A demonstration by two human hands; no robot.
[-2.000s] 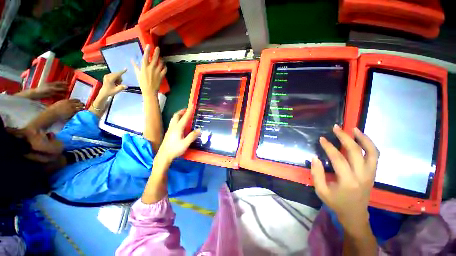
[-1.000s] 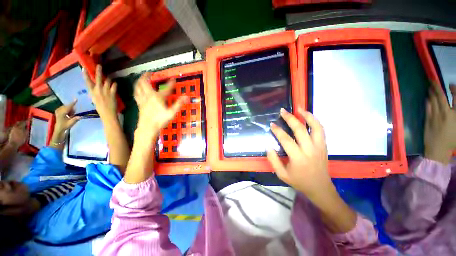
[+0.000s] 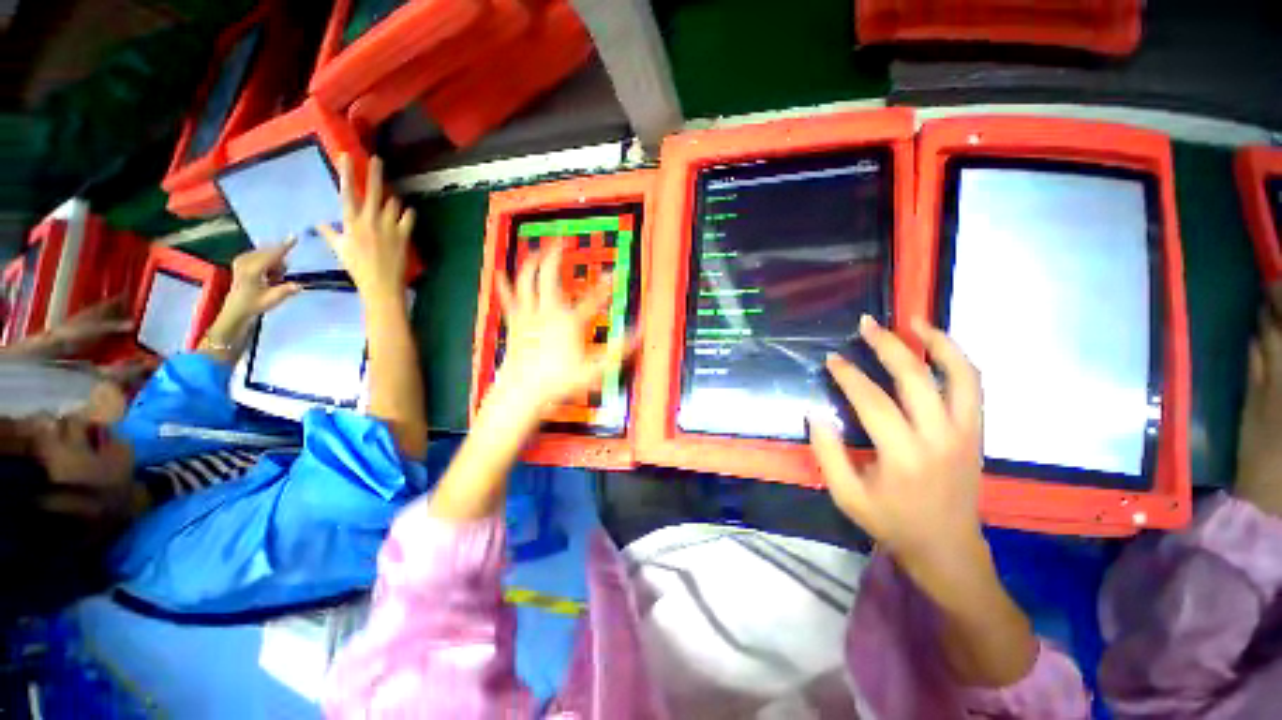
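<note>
Three tablets in orange-red frames lie in a row before me. The left tablet shows an orange and dark grid with green squares along its top and right side. My left hand is over its screen, fingers spread, slightly blurred and holding nothing; contact is unclear. The middle tablet shows a black page with small green text lines. My right hand is over its lower right corner, fingers apart and holding nothing. The right tablet shows a plain white screen.
A person in a blue smock sits at left, hands over two white-screened tablets. Stacked orange-red frames stand behind, near a grey upright. Another person's pink sleeve and hand are at the right edge, near another orange-red frame.
The left tablet's screen went from a text list to an orange grid, then gained green squares along its top and right. My left hand moved onto the grid. My right hand stays by the middle tablet.
</note>
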